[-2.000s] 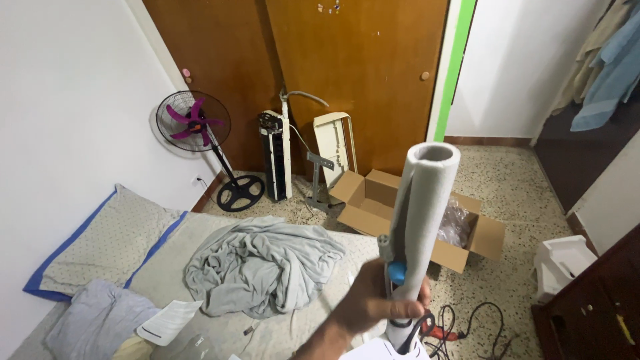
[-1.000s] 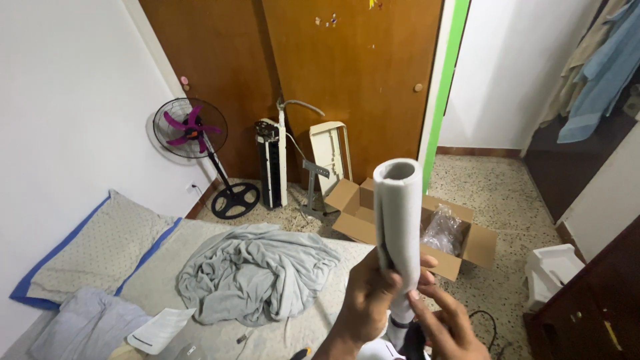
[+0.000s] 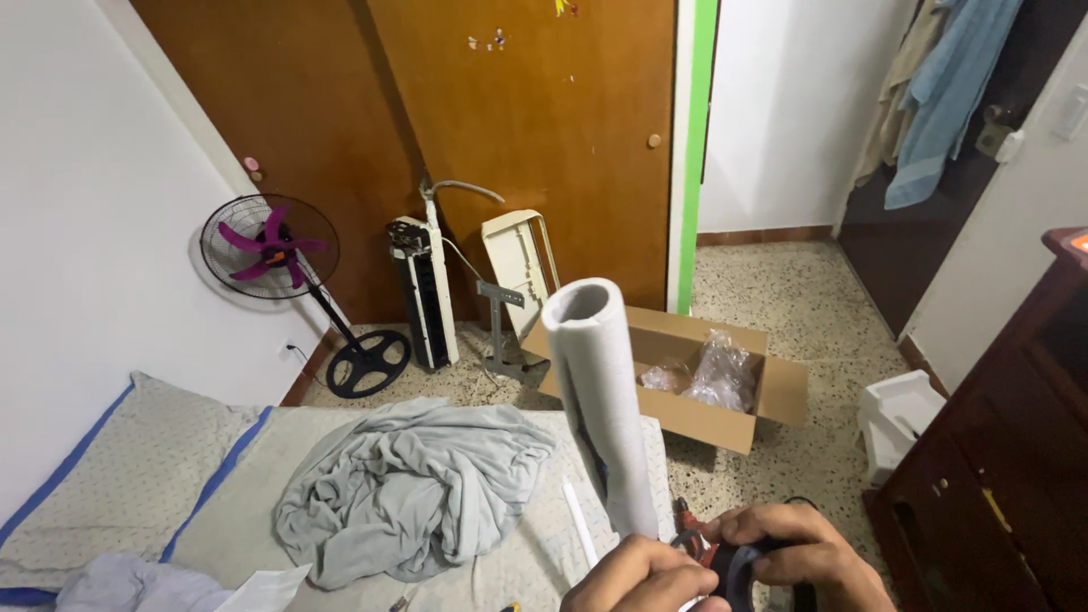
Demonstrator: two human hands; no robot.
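A pale grey foam insulation tube (image 3: 599, 399) with a lengthwise slit stands up from the lower middle, its hollow end toward the top. My left hand (image 3: 646, 578) is at the tube's lower end, fingers curled; what exactly they grip is partly hidden. To its right, my right hand (image 3: 799, 548) has its thumb and fingers closed on a dark roll of tape (image 3: 738, 574). Behind the hands, a red and black tool or cable (image 3: 690, 527) shows in part.
Beyond the bed (image 3: 217, 476) with its grey blanket (image 3: 408, 493) are a standing fan (image 3: 272, 251), an opened air-conditioner indoor unit (image 3: 429, 297), its cream cover (image 3: 510, 263) and a metal bracket (image 3: 497, 319). An open cardboard box (image 3: 714, 429) holds clear plastic. A dark wooden dresser (image 3: 994, 476) stands right.
My right hand has moved from the tube's side to the right and now holds the dark tape roll. My left hand has come down toward the tube's lower end.
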